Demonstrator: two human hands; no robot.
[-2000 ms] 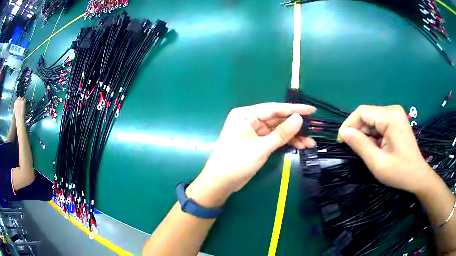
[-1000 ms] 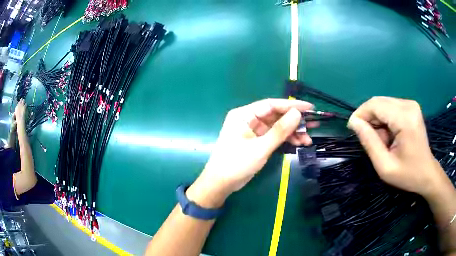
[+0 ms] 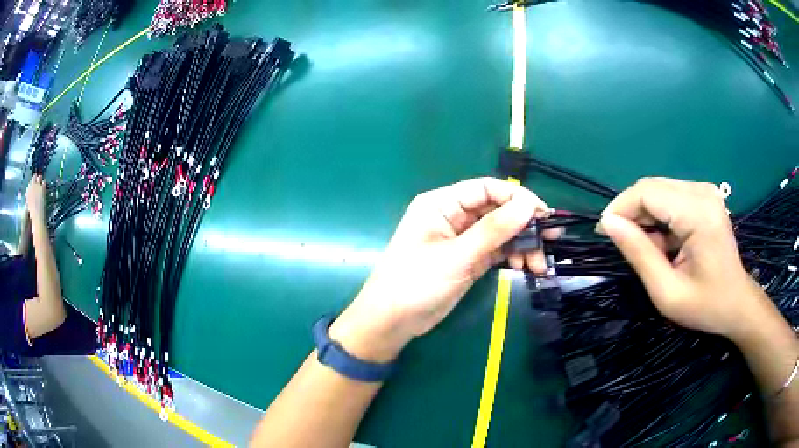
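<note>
A black connector housing (image 3: pixel 526 236) is held between the thumb and fingers of my left hand (image 3: pixel 464 249), which wears a blue wristband. Black wires (image 3: pixel 569 219), one with a small red sleeve, run from it toward my right hand (image 3: pixel 679 254). My right hand pinches these wires with thumb and index finger, a short way right of the housing. A loose pile of black harnesses (image 3: pixel 648 367) lies under and beside my hands, housings toward the left. Another black housing (image 3: pixel 514 164) lies on the yellow tape just beyond my left fingertips.
A large harness pile (image 3: pixel 175 166) with red and white tips lies at left on the green table (image 3: pixel 368 114). Another person's arm (image 3: pixel 44 262) is at the far left edge. More leads (image 3: pixel 758 39) lie at the upper right and red-tipped ones (image 3: pixel 186 13) at the upper left.
The housing in my left hand has turned and shows more of its dark side below the thumb. My right hand has shifted slightly left since one second ago. The piles have not moved.
</note>
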